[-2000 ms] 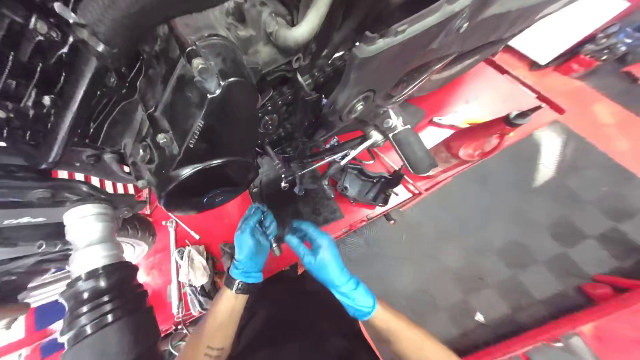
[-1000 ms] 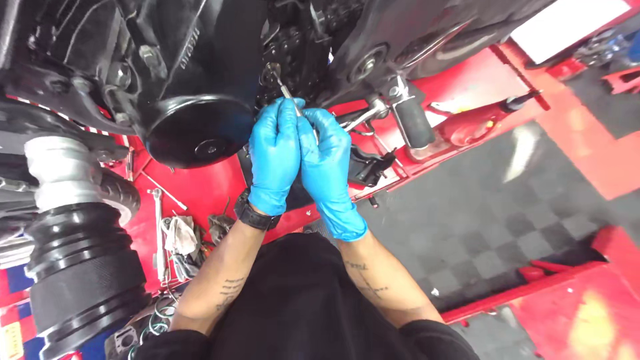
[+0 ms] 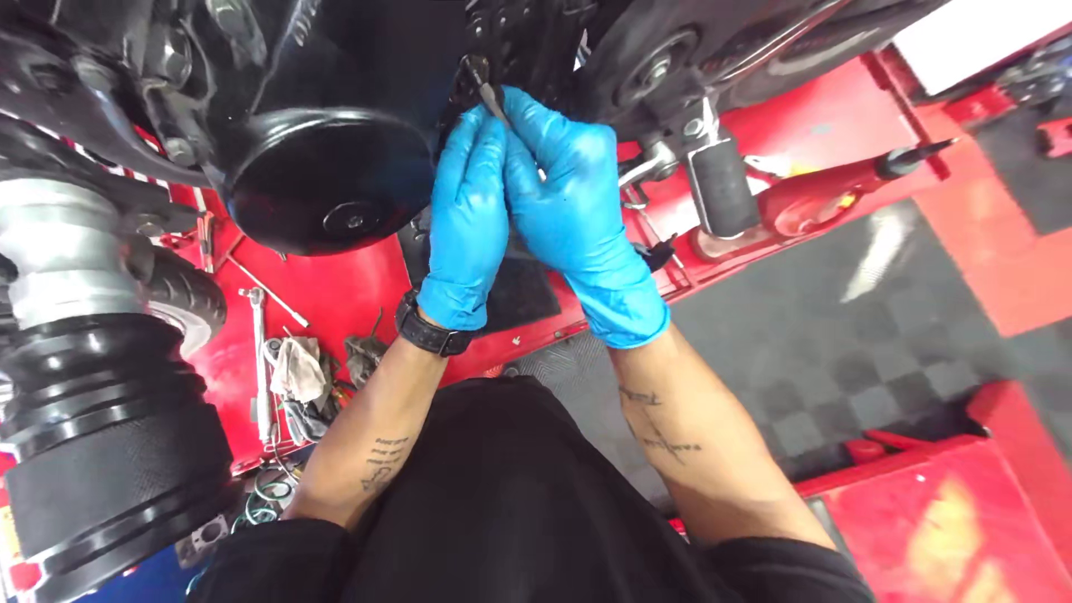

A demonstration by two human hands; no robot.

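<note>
My left hand [image 3: 469, 226] and my right hand [image 3: 565, 193], both in blue gloves, are close together under a motorcycle. Between their fingertips is a slim metal shaft [image 3: 490, 96], its top end against a dark part of the engine side; its lower end is hidden by the fingers. Which hand carries it alone cannot be told, since both sets of fingers close around it. Left of my left hand is a large black round cover [image 3: 335, 188] with a bolt at its middle. A footpeg with a black rubber pad [image 3: 724, 188] is to the right of my right hand.
On the red lift platform [image 3: 335, 285] lie a ratchet wrench [image 3: 260, 360], a thin rod [image 3: 268, 291] and crumpled rags [image 3: 300, 370]. A red bottle [image 3: 812, 201] lies beyond the footpeg. A black ribbed fork boot [image 3: 109, 435] stands at the left; a red cabinet [image 3: 946, 502] is at lower right.
My hands were apart and lower two seconds ago; they have come together and up to the engine side, with the metal shaft between their fingers. The view has moved closer.
</note>
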